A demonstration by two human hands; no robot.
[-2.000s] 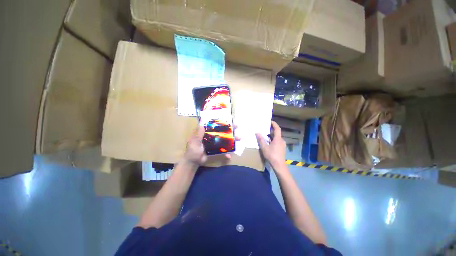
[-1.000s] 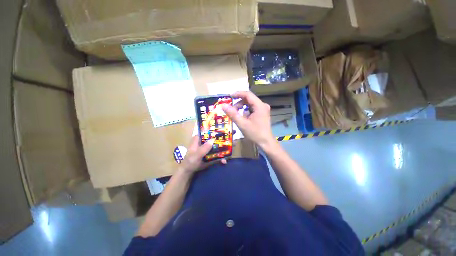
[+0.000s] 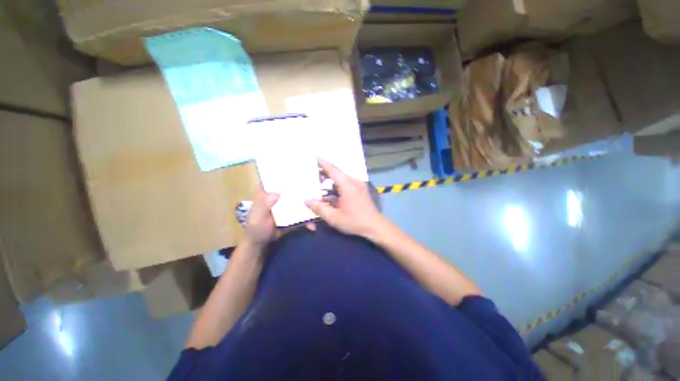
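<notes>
The smartphone (image 3: 287, 167) is held upright over a closed carton (image 3: 142, 171), its screen now washed out white with a dark top edge. My left hand (image 3: 261, 216) holds the phone at its lower left. My right hand (image 3: 347, 201) is at its lower right, thumb at the screen's edge; a small dark item shows between its fingers, too blurred to name. A pale blue-green form (image 3: 212, 97) lies on the carton, left of the phone. A white paper sheet (image 3: 339, 123) lies behind the phone to the right. A round sticker (image 3: 242, 212) is partly hidden by my left hand.
An open stock carton (image 3: 410, 108) with shiny dark bags stands at the back right, beside crumpled brown kraft paper (image 3: 481, 111). Large cartons (image 3: 37, 178) stand at left and behind. Yellow-black tape (image 3: 462, 176) edges the glossy floor at right. Wrapped goods (image 3: 634, 320) lie at lower right.
The phone screen has turned from a colourful icon display to white. My right hand has moved down from the phone's upper right to its lower right. The view has shifted, moving the cartons up and left.
</notes>
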